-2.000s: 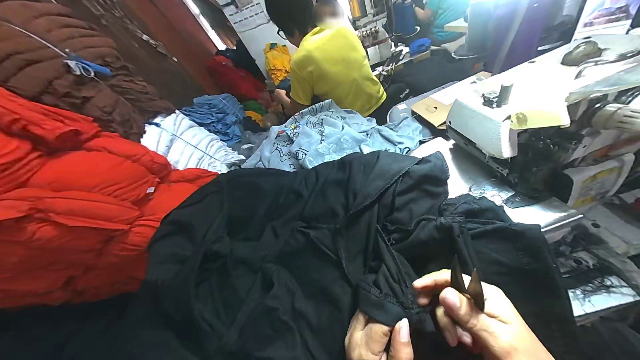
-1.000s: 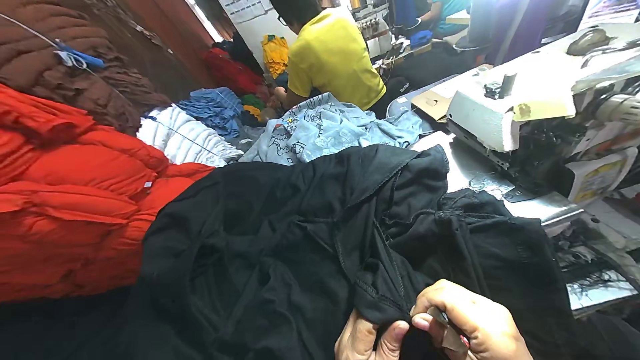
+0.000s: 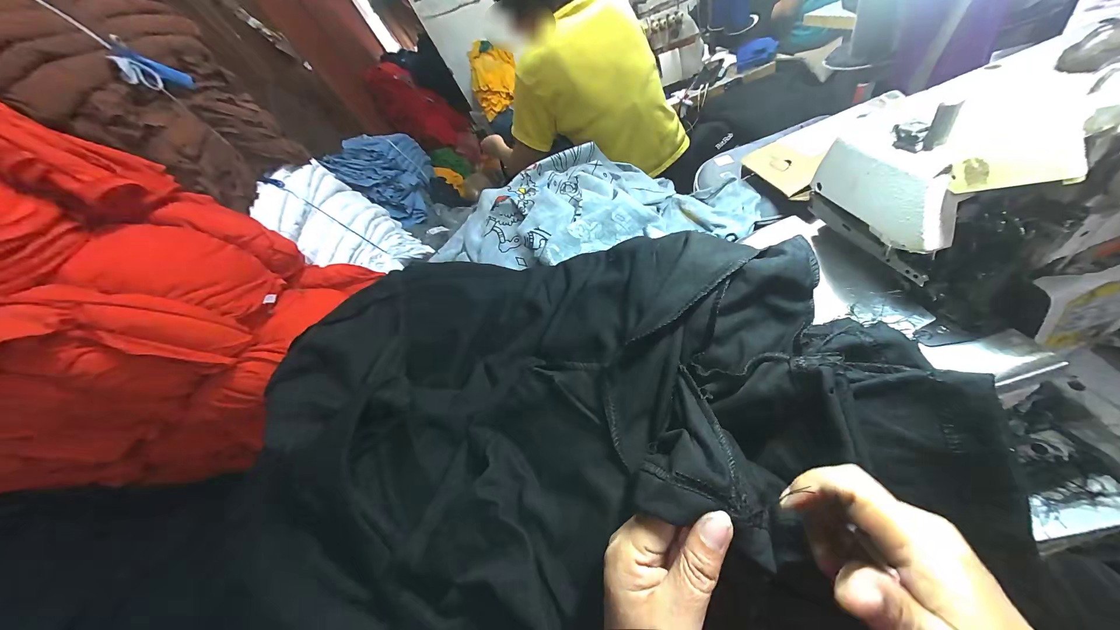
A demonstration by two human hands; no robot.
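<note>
A black garment [image 3: 490, 394] with overlocked seams is spread over the middle of the head view. At the lower centre my left hand [image 3: 667, 564] pinches a seamed edge of it between thumb and fingers. Just to the right, my right hand [image 3: 884, 542] is curled beside the same edge, with a thin dark thread at its index fingertip. Something dark and metallic shows partly inside its palm; most of it is hidden by the fingers.
An industrial sewing machine [image 3: 884, 188] stands at the right. Bright red garments [image 3: 157, 350] are piled at the left, with white folded cloth [image 3: 328, 219] and light blue printed fabric [image 3: 560, 206] behind. A person in a yellow shirt [image 3: 604, 83] sits further back.
The dark thread snips, plainly visible in my right hand two seconds ago, are now mostly hidden in it. My right hand has moved slightly apart from my left, which still pinches the black cloth.
</note>
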